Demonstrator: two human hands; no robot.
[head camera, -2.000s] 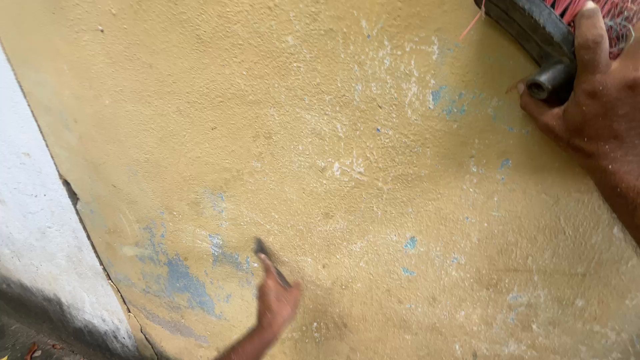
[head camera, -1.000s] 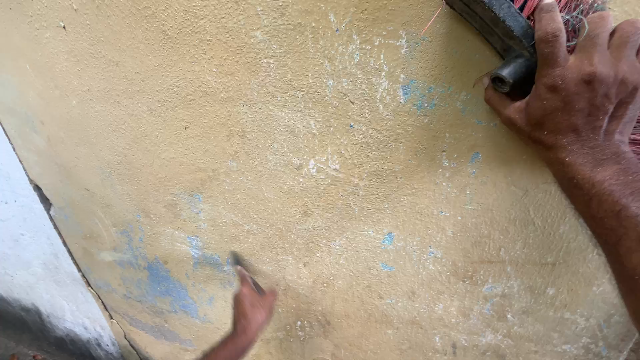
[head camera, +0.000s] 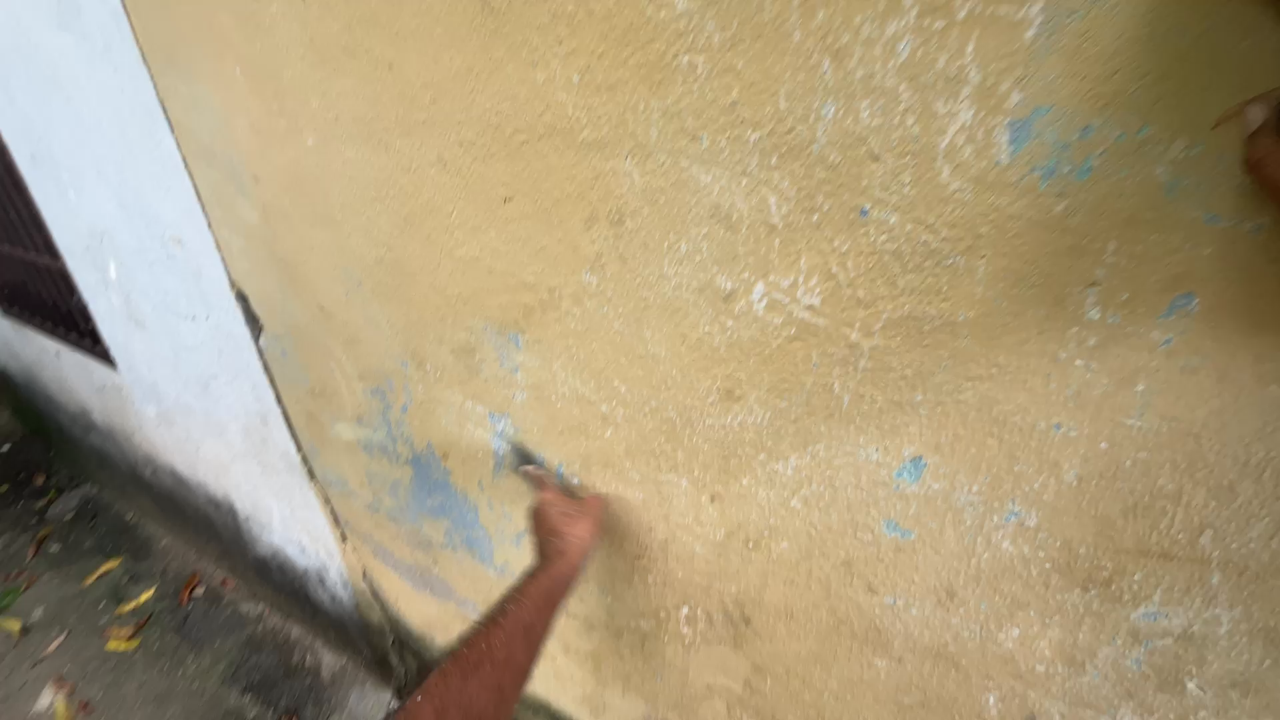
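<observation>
My left hand (head camera: 565, 515) reaches up from the bottom, closed around a small dark hand tool (head camera: 525, 457). Motion blur hides the tool's exact kind; its tip is at the painted wall (head camera: 700, 400), beside a pale blue worn patch (head camera: 440, 500). The wall is rough and yellow, with white scuffs and blue spots (head camera: 910, 470). Of my right hand (head camera: 1264, 145) only part of the thumb or a finger shows at the right edge, near the wall; the rest, and anything it holds, is out of frame.
A white wall strip (head camera: 190, 270) meets the yellow wall along a cracked edge (head camera: 250, 315). A dark slatted panel (head camera: 40, 260) is at the far left. Fallen leaves (head camera: 122, 630) lie on the dark ground (head camera: 210, 660) at the lower left.
The view has shifted left, bringing in the ground and slatted panel. My right hand, earlier at a black bar with a tube end and red bristly strands, is mostly out of view. My left hand keeps the tool.
</observation>
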